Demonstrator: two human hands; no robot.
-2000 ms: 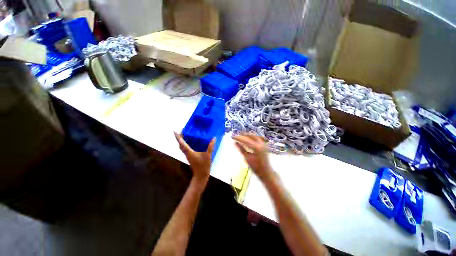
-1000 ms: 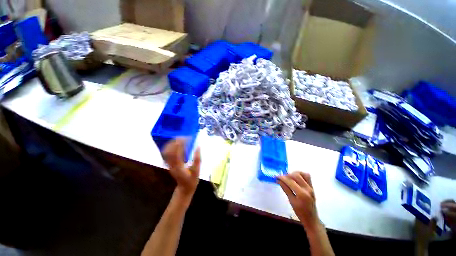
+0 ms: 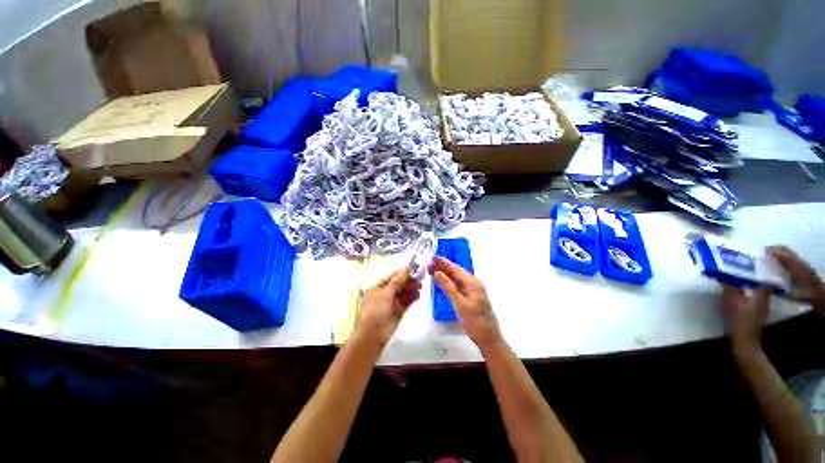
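My left hand [image 3: 387, 300] holds a white coiled cable [image 3: 423, 252] upright between thumb and fingers, just left of the blister tray. My right hand [image 3: 465, 296] pinches the coil's right side with its fingertips and partly covers the tray. The single blue blister tray [image 3: 454, 255] lies on the white tabletop. The big heap of coiled cables [image 3: 375, 176] is behind my hands. The stack of empty trays [image 3: 240, 267] stands left of them. Two filled trays [image 3: 599, 242] lie side by side at the right.
The open adapter carton [image 3: 511, 155] is behind the heap's right side. Spare tray stacks [image 3: 258, 172] lie behind left, near another carton [image 3: 149, 136]. A kettle [image 3: 29, 237] is far left. Flattened boxes [image 3: 674, 149] lie right rear. Another person's hands hold a retail box [image 3: 737, 262].
The view has swung right. My right hand has let go of the blister tray, now lying on the table. My left hand has left the tray stack and both hands have come together on a coiled cable.
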